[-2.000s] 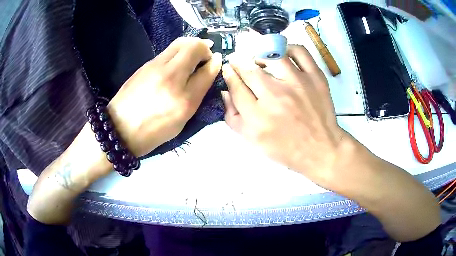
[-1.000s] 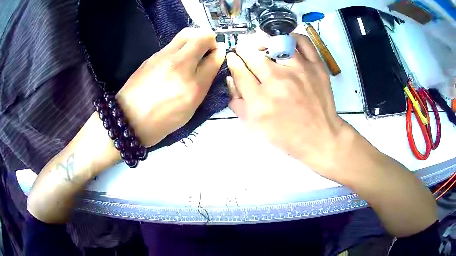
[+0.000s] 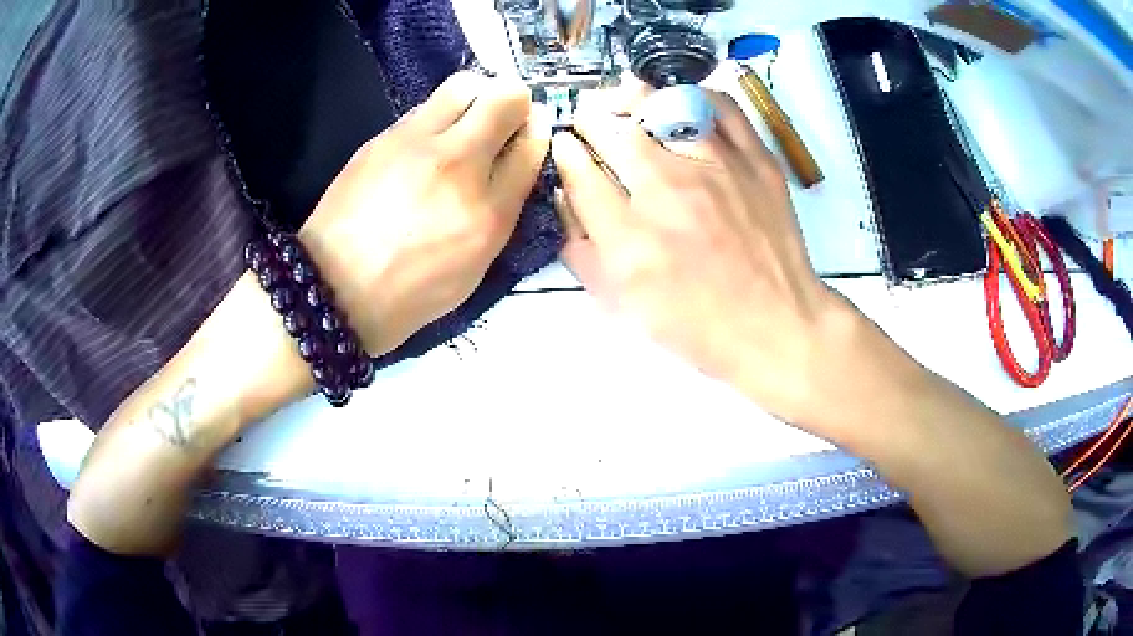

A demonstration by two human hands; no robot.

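A dark purple coarse-woven garment piece lies under my hands at the sewing machine's presser foot. My left hand pinches the cloth just left of the foot, with fingers bent. My right hand lies on the right of the seam, its fingertips close to the foot and touching the cloth edge. Smooth black cloth lies left of my left hand, joined along an edge to striped brown-purple cloth. The cloth directly beneath the fingers is mostly hidden.
A ribbed dark round machine part stands above my right hand. To the right lie a wooden stick, a black smartphone and red-handled snips. A ruled tape follows the table's curved front edge, with loose threads on it.
The whole view has shifted slightly. Both hands stay at the presser foot, close together; the foot shows more clearly than two seconds ago. The cloth under my left hand has shifted slightly.
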